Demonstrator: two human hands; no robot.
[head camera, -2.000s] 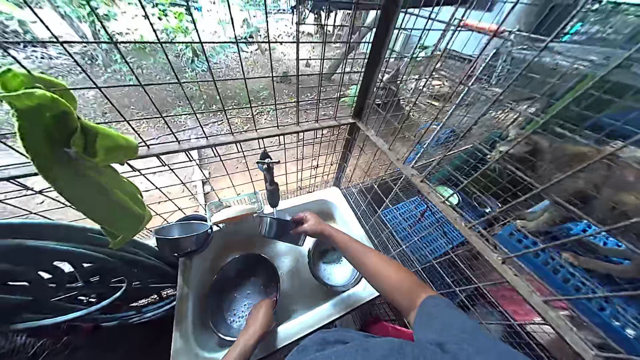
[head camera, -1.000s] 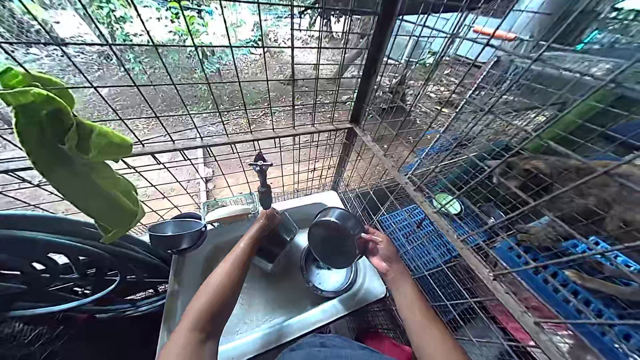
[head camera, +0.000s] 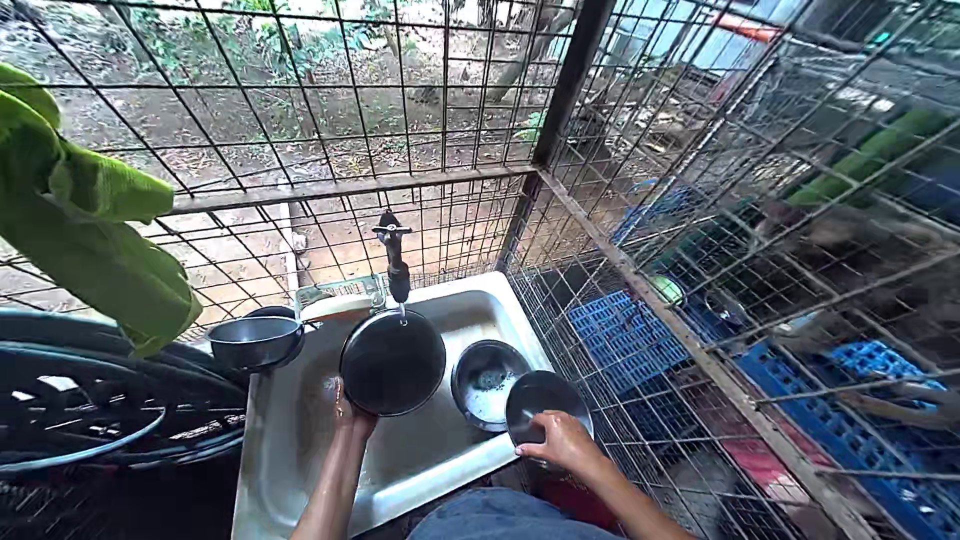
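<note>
My left hand (head camera: 351, 411) grips the lower left edge of a large dark metal bowl (head camera: 393, 363), tilted under the tap (head camera: 394, 262), from which a thin stream of water runs onto it. With my right hand (head camera: 556, 442) I hold a smaller dark bowl (head camera: 546, 405) by its rim, over the right front edge of the sink (head camera: 405, 501). Between the two, a metal bowl with sudsy water (head camera: 489, 384) stands in the sink, close to the bowl in my right hand.
Metal pans (head camera: 255, 342) sit at the sink's left rear corner, beside a clear container (head camera: 341, 295). A green cloth (head camera: 97, 225) hangs on the wire mesh at left. Coiled hoses (head camera: 90, 397) lie below it. Behind the right mesh are blue plastic crates (head camera: 628, 334) and a brown animal (head camera: 855, 262).
The large bowl my left hand had under the tap now shows its broad round face. My right hand has moved its bowl down and right, from above the sudsy bowl to the sink's front edge.
</note>
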